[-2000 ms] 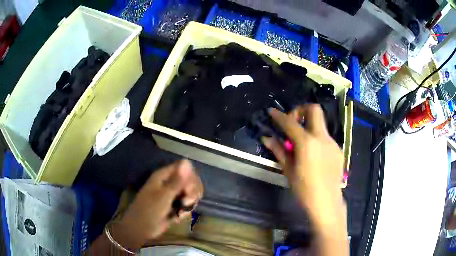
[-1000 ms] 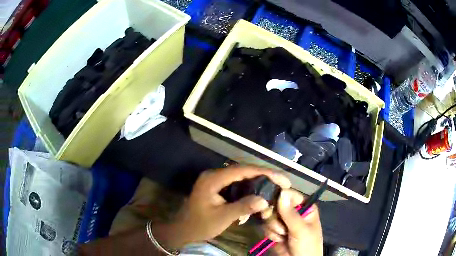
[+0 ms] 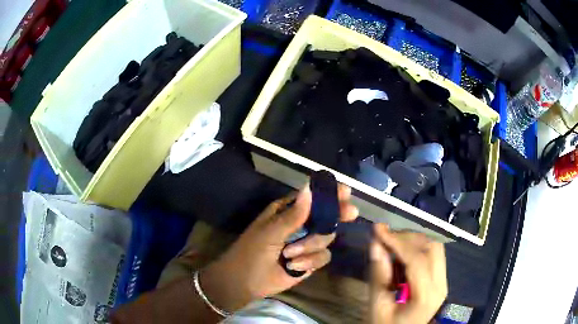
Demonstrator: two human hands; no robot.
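Note:
My left hand (image 3: 279, 243) holds a black elongated moulded plastic part (image 3: 324, 201) upright between thumb and fingers, in front of the large bin; a further dark piece shows under its fingers. My right hand (image 3: 412, 272) is blurred, close to its right, closed around the pink-handled trimming knife (image 3: 402, 292). A blurred dark shape lies between the hands; I cannot tell what it is. The blade is not clearly visible. The cream large parts bin (image 3: 374, 193) is heaped with black parts, some with grey-blue shiny faces at its near right.
A second cream bin (image 3: 166, 104) with black parts stands angled at left. A crumpled white bag (image 3: 195, 142) lies between the bins. Printed newspaper (image 3: 76, 253) covers a blue crate at lower left. Blue screw trays (image 3: 415, 49), a clear bottle (image 3: 539, 95) and a red can (image 3: 566, 168) are beyond.
My right hand has left the large bin and come beside my left hand, then slightly right and blurred. My left hand has raised a black part upright. The view has shifted, moving the bins rightward.

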